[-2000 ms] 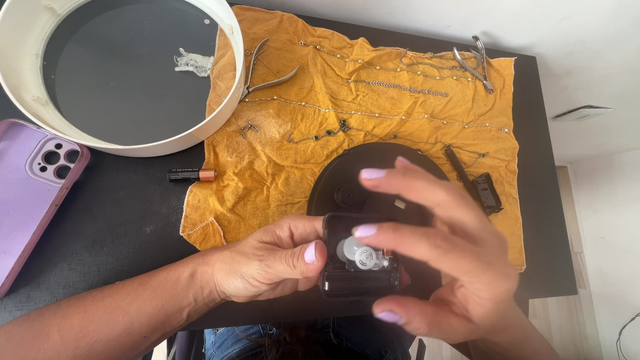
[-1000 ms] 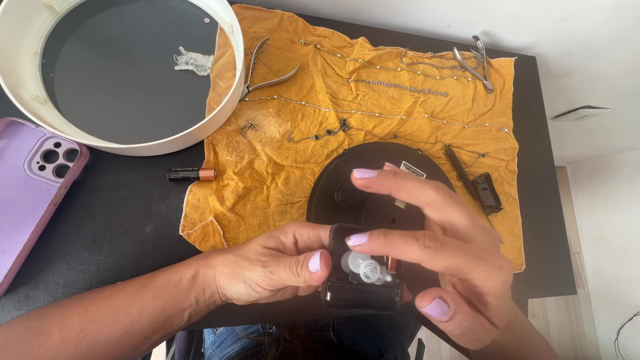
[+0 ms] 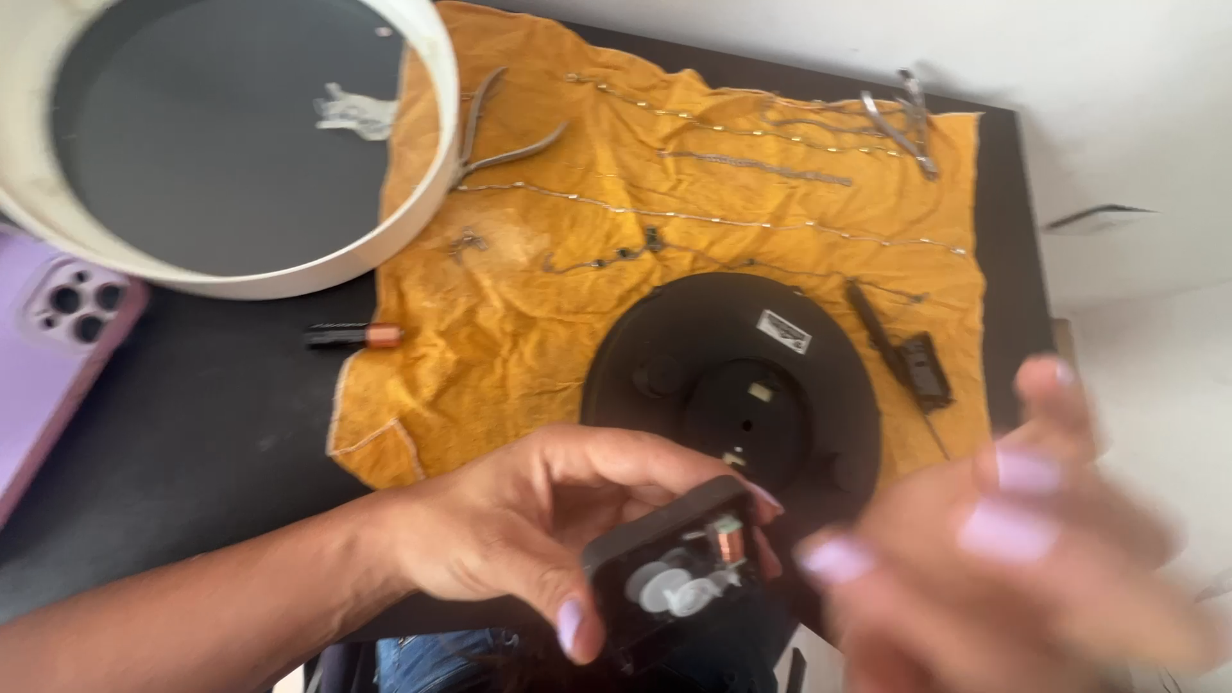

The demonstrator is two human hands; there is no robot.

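Observation:
My left hand [image 3: 539, 520] grips a small black clock movement [image 3: 674, 577] by its sides, tilted, its inside showing white plastic gears [image 3: 674, 589] and a copper coil [image 3: 731, 542]. Blurred at the lower right, my right hand [image 3: 1001, 549] is raised apart from the movement, fingers spread, with nothing seen in it. Behind both hands a round black disc [image 3: 626, 385] lies on an orange cloth [image 3: 491, 385]. A black and copper AA battery [image 3: 351, 335] lies at the cloth's left edge.
A white round frame [image 3: 289, 286] stands at upper left, beside a purple phone case [image 3: 48, 385]. Pliers [image 3: 510, 154], more pliers [image 3: 914, 125], beaded chains [image 3: 674, 214], a screwdriver [image 3: 876, 332] and a black plastic cover [image 3: 926, 371] lie on the cloth.
My right hand has moved away from the clock movement, toward the right. The movement has been tilted in my left hand, and more of the black disc shows.

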